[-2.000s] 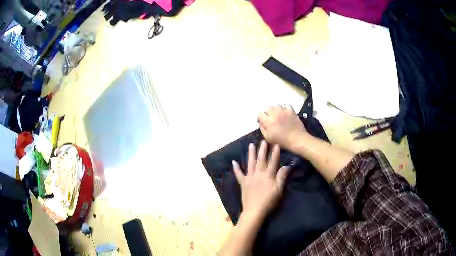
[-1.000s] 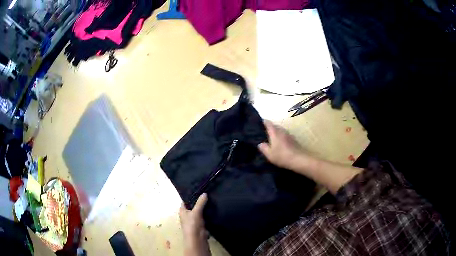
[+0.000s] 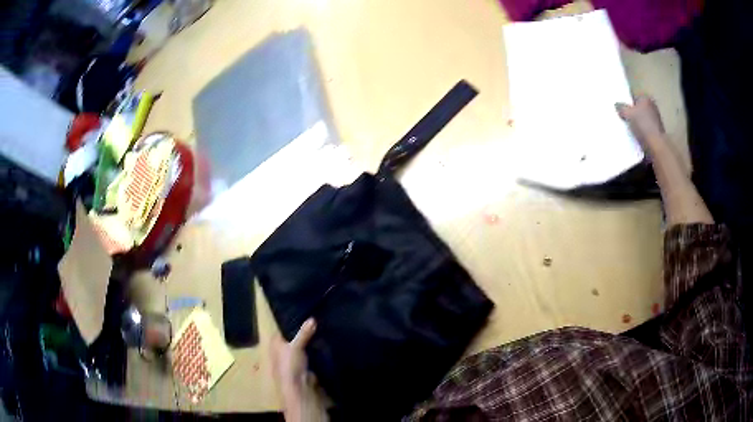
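Observation:
A folded black garment (image 3: 380,280) lies on the table in front of me, with a short zip line on top and a black strap (image 3: 429,128) sticking out towards the back. My left hand (image 3: 293,367) is at its near left edge, thumb on top, fingers partly hidden. My right hand (image 3: 644,119) is at the right edge of a white insert board (image 3: 570,107), fingers on the edge. The board's near edge looks slightly raised, with something dark under it.
Clear poly bags (image 3: 256,107) lie at the back left. A red tray (image 3: 177,210) with yellow label sheets stands left. A black phone (image 3: 239,301) and a sticker sheet (image 3: 201,354) lie near the front left. Magenta cloth (image 3: 660,21) lies at the far right.
My right hand has left the garment and moved right to the white board. My left hand stays at the garment's left edge. The view has shifted, and the sticker sheet now shows.

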